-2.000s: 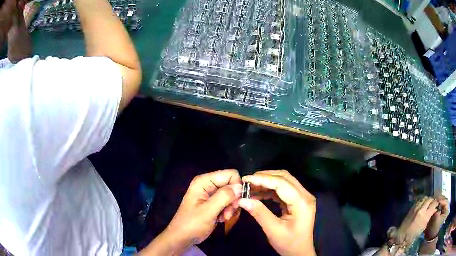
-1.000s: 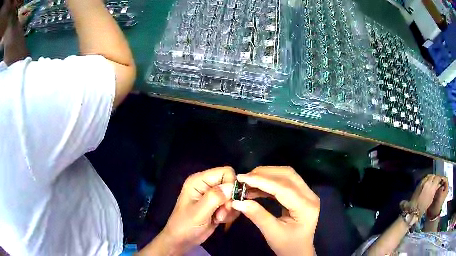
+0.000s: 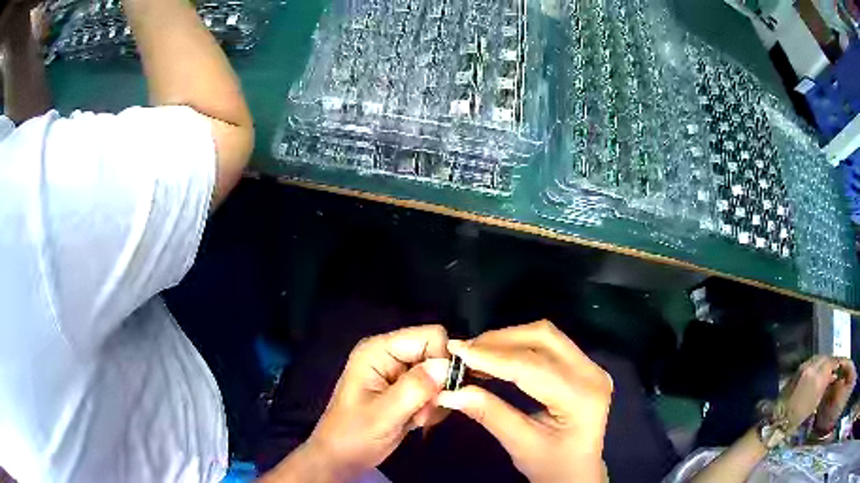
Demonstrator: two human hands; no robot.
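A small electronic module [image 3: 454, 373], dark with thin bright edges, is held upright between the fingertips of both hands, below the bench edge. My left hand [image 3: 387, 391] pinches its left side with thumb and curled fingers. My right hand [image 3: 537, 391] holds its top and bottom ends between index finger and thumb. The fingertips of both hands nearly meet and hide part of the module. Its fine parts are too small to tell.
A tall stack of blister trays [image 3: 396, 132] stands on the green bench [image 3: 269, 104]. Right of it lie a tray of green boards [image 3: 618, 123], a black-and-white parts tray [image 3: 745, 179] and a pale tray [image 3: 820, 236]. A white-sleeved person [image 3: 104, 217] sits close left; another person's hands [image 3: 816, 396] show lower right.
The module has turned slightly between my fingertips and looks narrower than one second ago. Both hands stay close together. The hands at the lower right have moved slightly downward.
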